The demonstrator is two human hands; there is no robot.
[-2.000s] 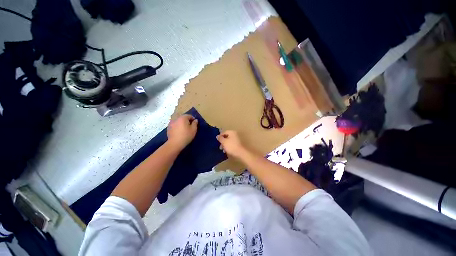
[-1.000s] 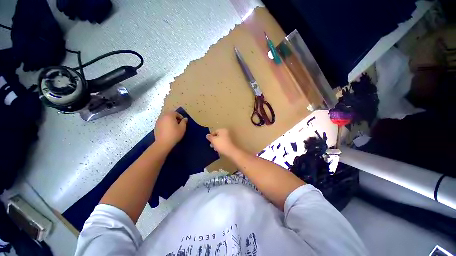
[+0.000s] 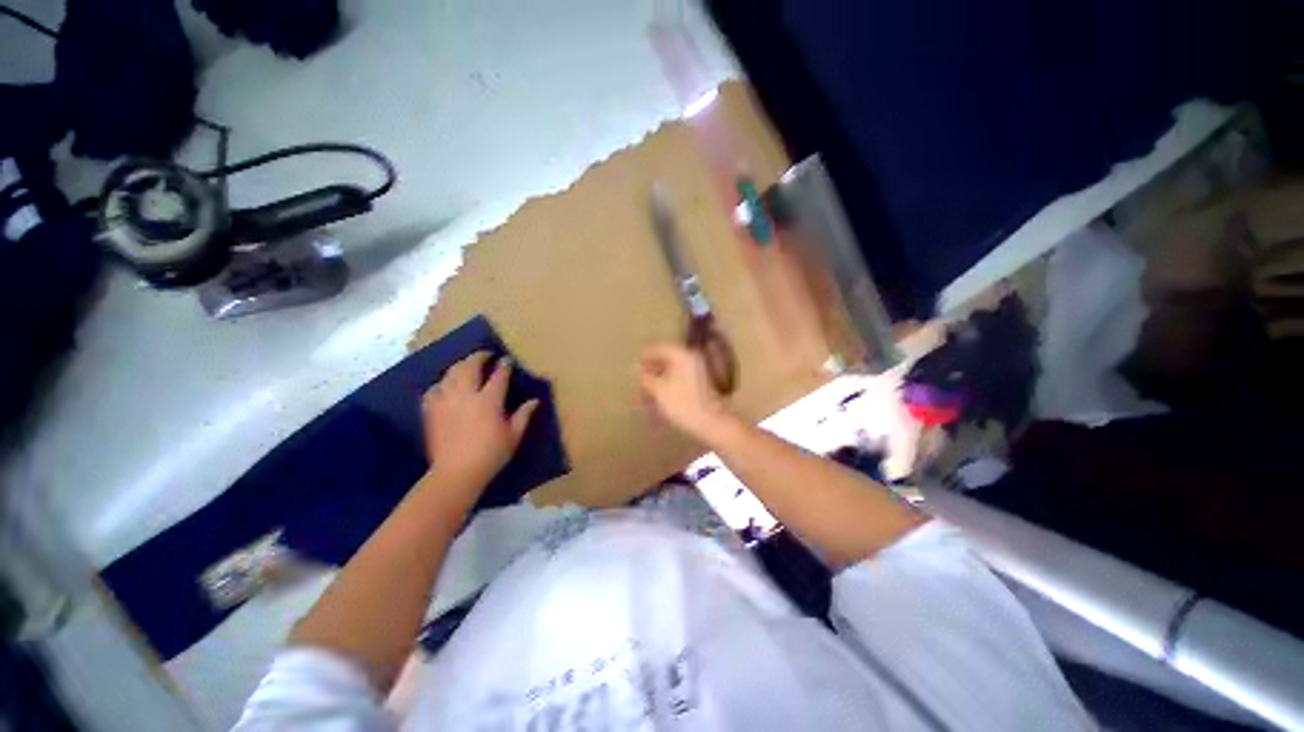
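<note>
A navy cloth panel [image 3: 343,443] lies partly on ragged brown paper [image 3: 558,258]. My left hand [image 3: 472,422] rests palm down near the panel's far end, with its fingers apart. My right hand [image 3: 682,386] is over the brown paper, right of the panel and clear of it, beside the shears' handles. It is blurred, with its fingers bent; whether it holds anything cannot be told. The shears [image 3: 689,286] lie on the paper, blades pointing away. A blurred mottled bar, like a pattern weight [image 3: 243,568], lies on the panel's near-left part.
The electric round-knife cutter [image 3: 179,226] stands at the left on the pale table [image 3: 486,86], its cord behind it. A clear ruler [image 3: 844,258] and a teal-green pen [image 3: 752,212] lie at the paper's right. Navy cloth [image 3: 972,129] fills the upper right. Dark scraps [image 3: 987,358] lie at the right.
My left hand has gone from pinching the panel's edge to lying flat on it. My right hand has left the panel and moved right, beside the shears. The mottled bar now shows on the panel.
</note>
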